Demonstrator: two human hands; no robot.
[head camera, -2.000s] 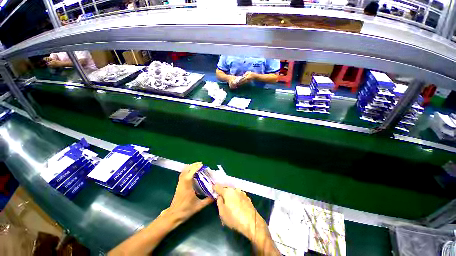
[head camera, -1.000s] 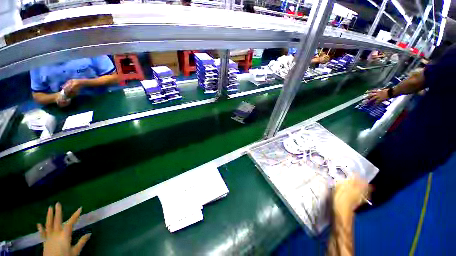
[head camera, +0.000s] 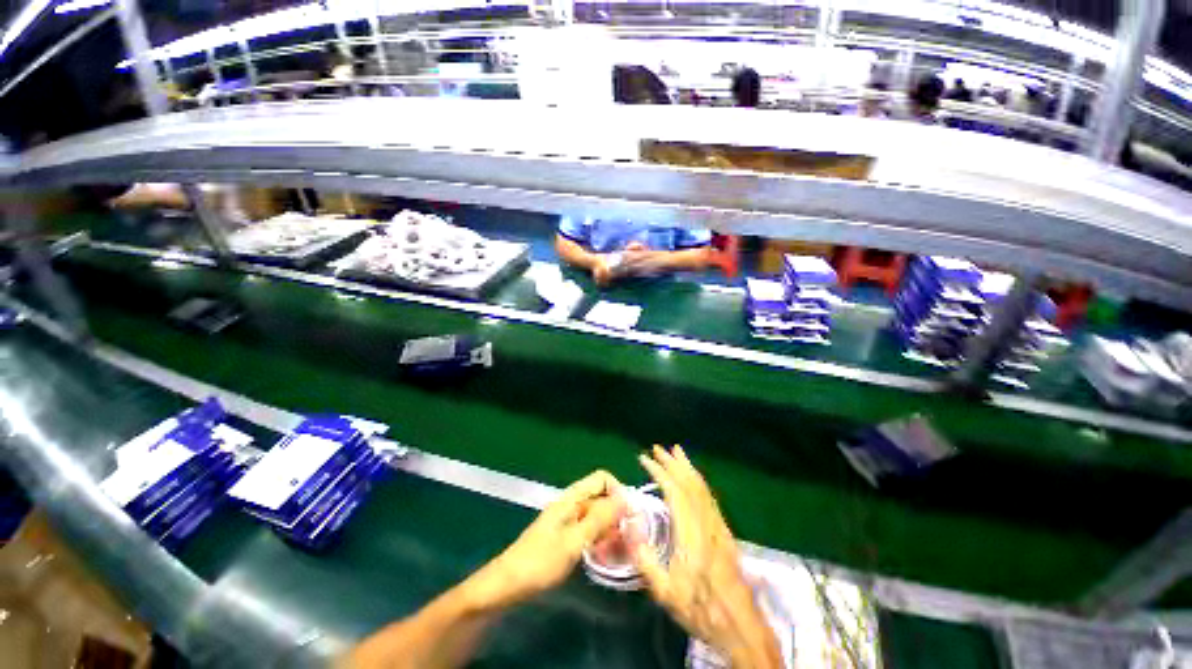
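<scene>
A white cable coil is held between both hands above the near green ledge. My left hand has its fingers closed on the coil's left side. My right hand lies along the coil's right side, with its thumb against it and its other fingers extended. The palm side of the right hand is partly hidden. White leaflets lie behind and below the right forearm, with thin dark strands over them.
Two stacks of blue-and-white boxes stand on the ledge at left. Boxes lie on the belt. A grey tray is at lower right. A person in blue sits opposite. A metal shelf crosses above.
The view swung right to a tray of coils, then back. The box from the earliest frame has left my hands, and a cable coil is now between them. Boxes on the belt have shifted.
</scene>
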